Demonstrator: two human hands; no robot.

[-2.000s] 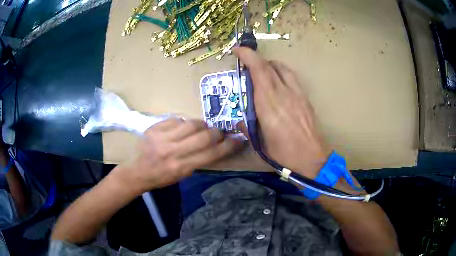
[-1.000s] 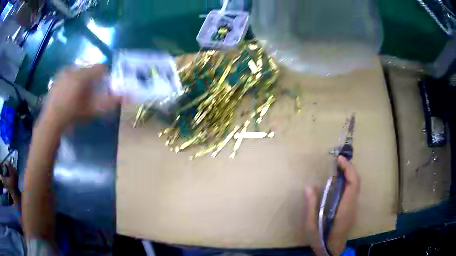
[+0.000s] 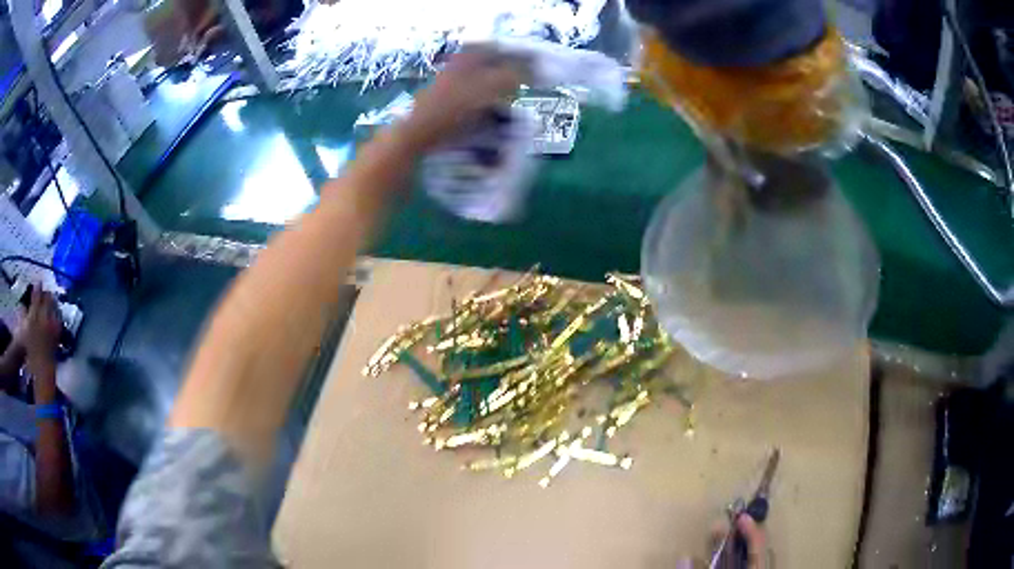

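My left hand (image 3: 473, 89) is blurred and stretched out over the green surface. It holds a white socket housing (image 3: 480, 167), also blurred, with white bagged material beside it. Another white open housing (image 3: 549, 122) lies on the green surface just right of it. My right hand (image 3: 743, 547) is cut off by the lower edge and holds the soldering iron (image 3: 753, 509), its metal tip pointing up over the cardboard. A pile of brass contact strips (image 3: 534, 372) with green wires (image 3: 480, 389) lies on the cardboard sheet (image 3: 378, 489).
A translucent fume hood (image 3: 762, 272) hangs at upper right, with an orange and dark pipe above it. White bundles (image 3: 411, 39) lie beyond the green surface (image 3: 606, 211). A brown tray (image 3: 906, 467) is at right. Another person's arm (image 3: 47, 422) shows at left.
The view has shifted forward, so the strip pile sits lower. My left hand with the housing has moved from left of the pile to beyond it. My right hand still holds the iron.
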